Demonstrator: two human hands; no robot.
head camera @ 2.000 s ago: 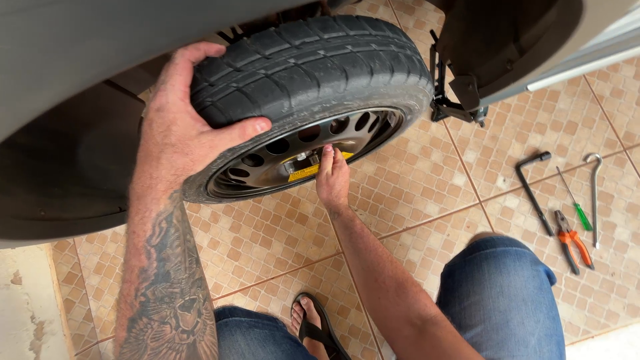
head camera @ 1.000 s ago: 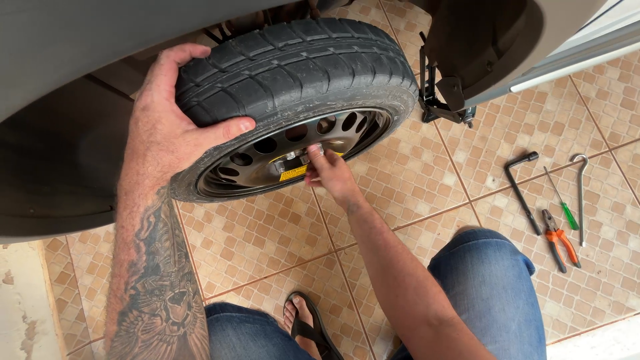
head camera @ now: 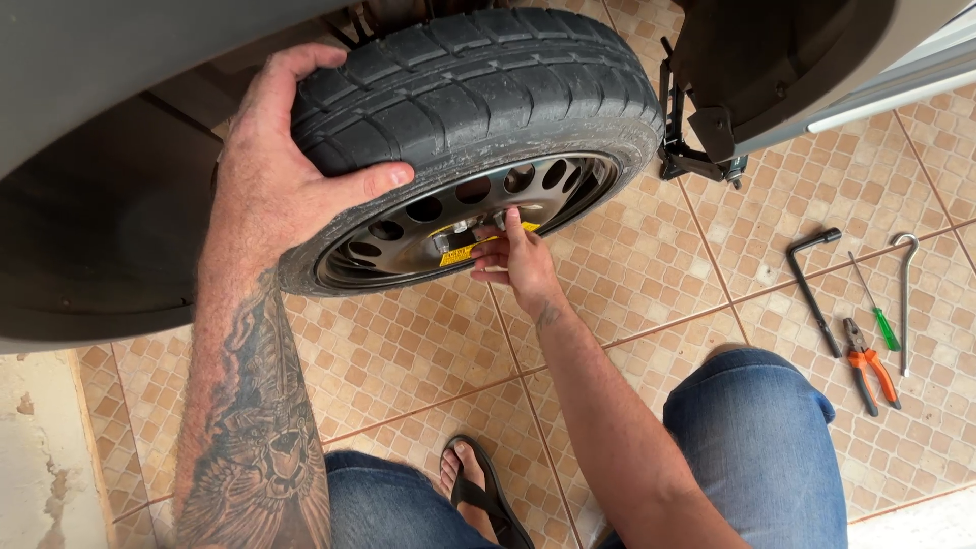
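A narrow car wheel stands tilted in the wheel arch, its black tyre (head camera: 473, 91) uppermost and its dark steel rim (head camera: 412, 252) facing me. My left hand (head camera: 282, 160) grips the tyre at its left side, fingers over the tread and thumb on the sidewall. At the hub, my right hand (head camera: 518, 255) has its thumb and fingertips on a wheel bolt, whose shape is mostly hidden by them. Other bolts (head camera: 460, 226) show beside it, around a yellow label (head camera: 457, 255) bearing writing.
A scissor jack (head camera: 686, 156) stands under the car's sill right of the wheel. On the tiled floor at right lie an L-shaped wheel wrench (head camera: 808, 282), a green-handled screwdriver (head camera: 886, 329), orange-handled pliers (head camera: 865, 366) and a hooked metal rod (head camera: 906, 305). A dark wheel-arch liner (head camera: 99, 213) is at left.
The fingers of my right hand have spread and shifted at the hub, the lower ones now visible apart. My left hand keeps its hold on the tyre.
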